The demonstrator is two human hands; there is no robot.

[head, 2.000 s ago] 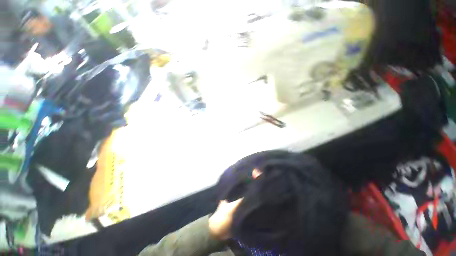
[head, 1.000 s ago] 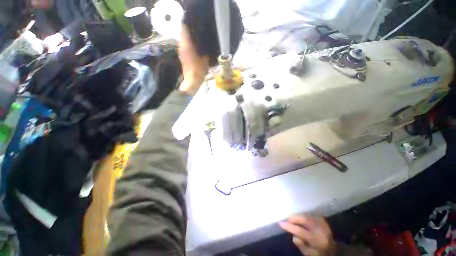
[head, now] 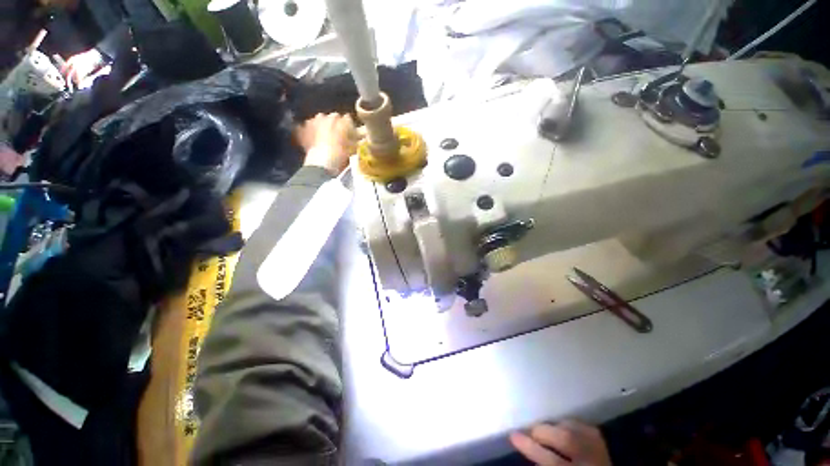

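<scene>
The off-white sewing machine has a bright lamp glare below its head. My left hand is behind the machine head at the far left side of the table, beside dark fabric. Its fingertips are partly hidden, and I cannot tell whether it grips the fabric. My right hand rests on the table's front edge, cut off by the bottom of the picture, with nothing seen in it. Dark red thread snips lie on the machine bed, blades pointing up-left.
Black fabric and a shiny black plastic bag are heaped left of the table. Yellow tape runs along the left edge. Thread cones stand behind. A clear tray sits at the right. Another person's hand shows top left.
The dark fabric left my lap and moved with my left hand to behind the machine head. My left hand is now lower beside it. My right hand stays at the table edge. The view has shifted.
</scene>
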